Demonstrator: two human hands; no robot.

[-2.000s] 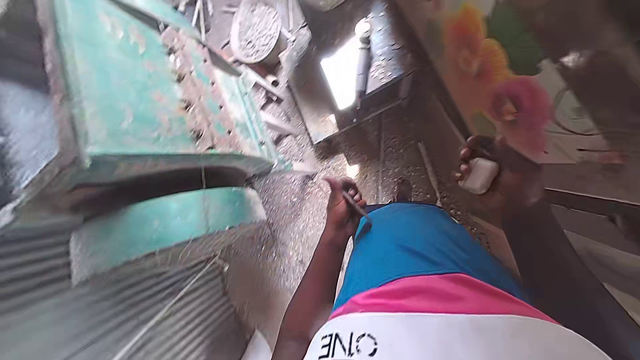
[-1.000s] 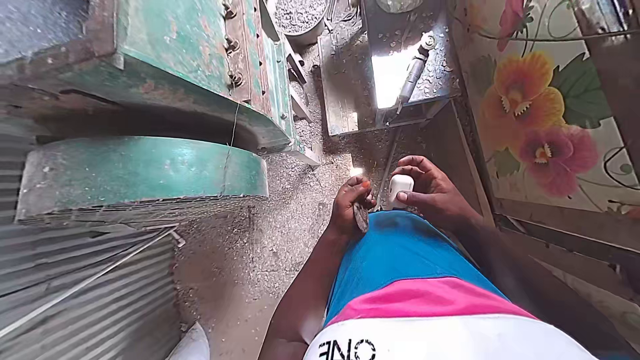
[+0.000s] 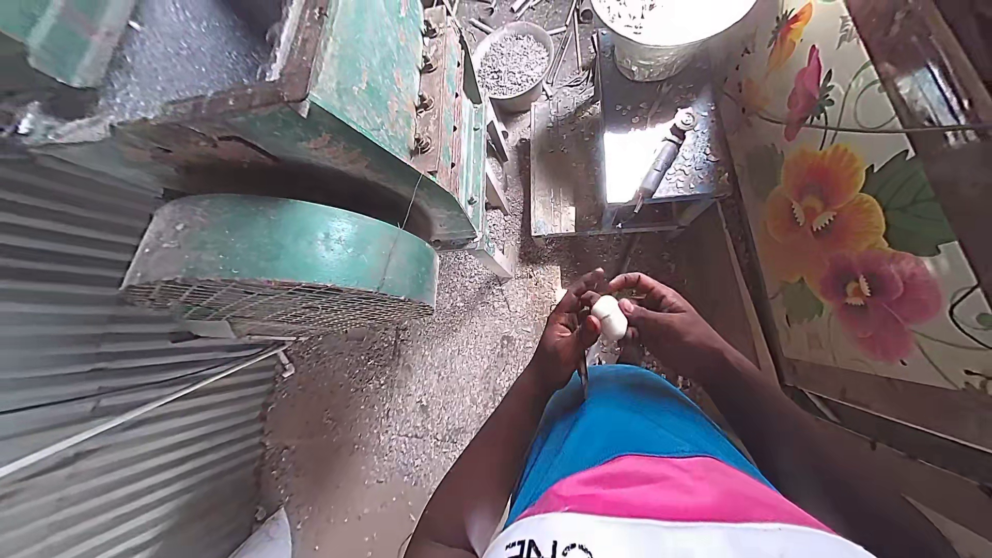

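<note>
A small white rounded case (image 3: pixel 610 318), parted along a seam, is held between both hands in front of my blue shorts. My left hand (image 3: pixel 570 333) grips its left side with thumb and fingers, and a thin dark item (image 3: pixel 583 374) sticks out below that palm. My right hand (image 3: pixel 666 322) holds the case from the right, thumb on its edge. What lies inside the case cannot be seen.
Left stands a green metal machine (image 3: pixel 364 93) with a round mesh-covered guard (image 3: pixel 302 248), beside corrugated sheets (image 3: pixel 155 465). Ahead, an angle grinder (image 3: pixel 659 167) lies on a metal stand (image 3: pixel 562 155) near a white bucket (image 3: pixel 659 54) and a basin of chips (image 3: pixel 513 66). A flowered panel (image 3: pixel 852 232) is at right.
My right hand has come in from the right with the white case and met my left hand. The case was in my right hand; now both hands hold it, and its seam shows.
</note>
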